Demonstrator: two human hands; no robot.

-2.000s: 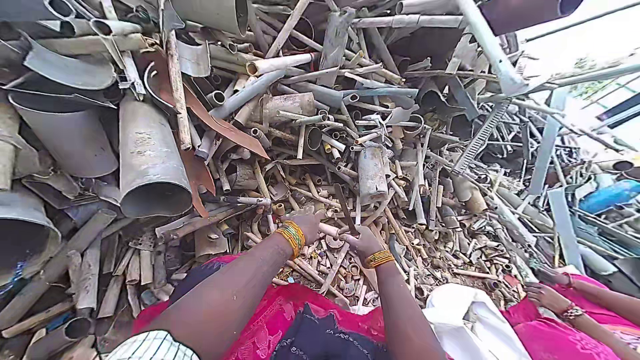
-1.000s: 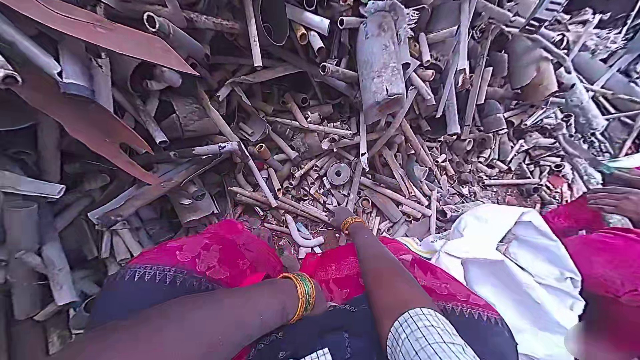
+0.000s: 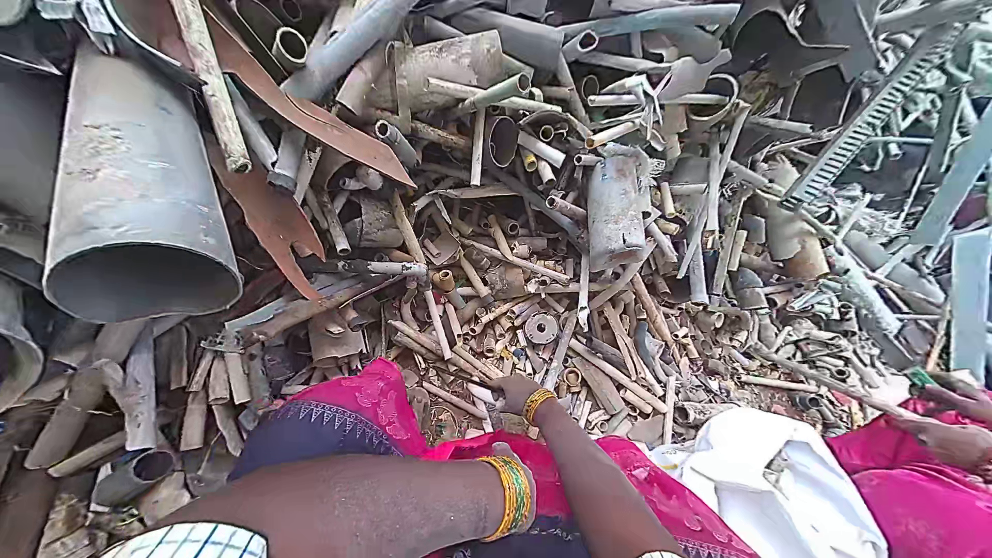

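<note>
My right hand reaches to the near edge of a heap of scrap plastic pipes, its fingers closed on the end of a thin dark tool that points up and left. A short pale pipe piece lies right beside its fingers. Bent at the wrist over the pink and dark cloth on my lap, my left hand is mostly hidden behind its yellow and green bangles, so its fingers do not show. Beyond the hands lie a round grey flanged disc and many small pipe offcuts.
A wide grey pipe and a torn reddish-brown sheet rest at upper left. A worn pipe section stands beyond the small offcuts. White sacking lies to my right, beside another person's hands and pink clothing.
Two seconds ago both my hands were close together at a pale pipe piece. My left hand has since drawn back to my lap. The view dipped, then rose again.
</note>
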